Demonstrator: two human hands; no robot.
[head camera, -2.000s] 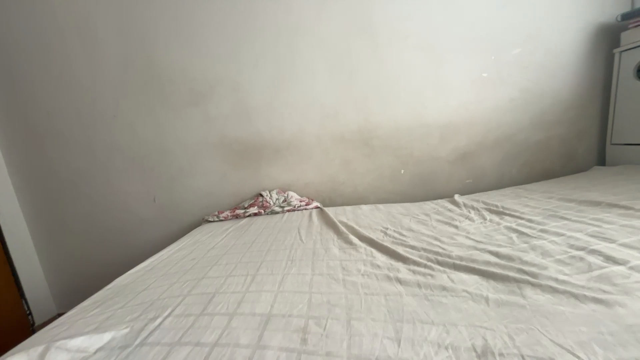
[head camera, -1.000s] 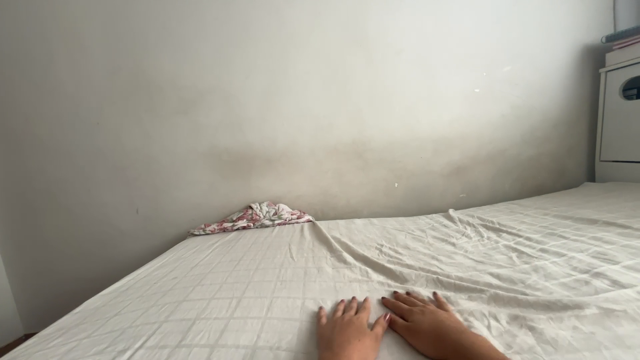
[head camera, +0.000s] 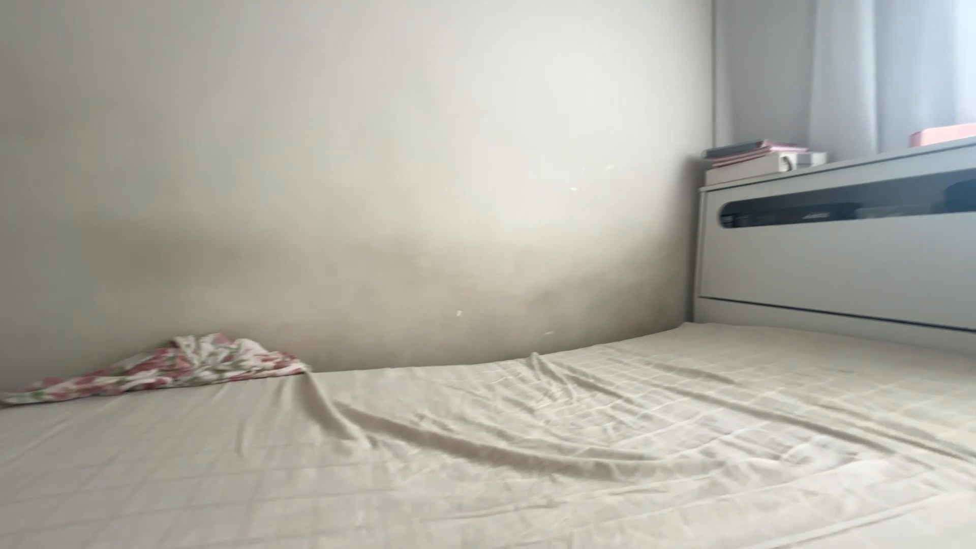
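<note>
Neither my left hand nor my right hand shows in the head view at this moment. A pale checked bed sheet (head camera: 488, 488) covers the bed, with long folds and wrinkles running from the middle toward the right. At the bed's far left edge, against the wall, lies a crumpled floral cloth (head camera: 206, 360) in white, pink and green.
A stained light wall (head camera: 427, 152) rises behind the bed. At the right stands a white headboard cabinet (head camera: 823, 267) with a dark open slot. On its top are stacked books or boxes (head camera: 751, 160) and a pink object (head camera: 942, 136). A pale curtain (head camera: 842, 76) hangs behind.
Both my hands, flat on the sheet near the lower middle one second ago, are out of view. The view has swung right, showing more of the cabinet and the curtain.
</note>
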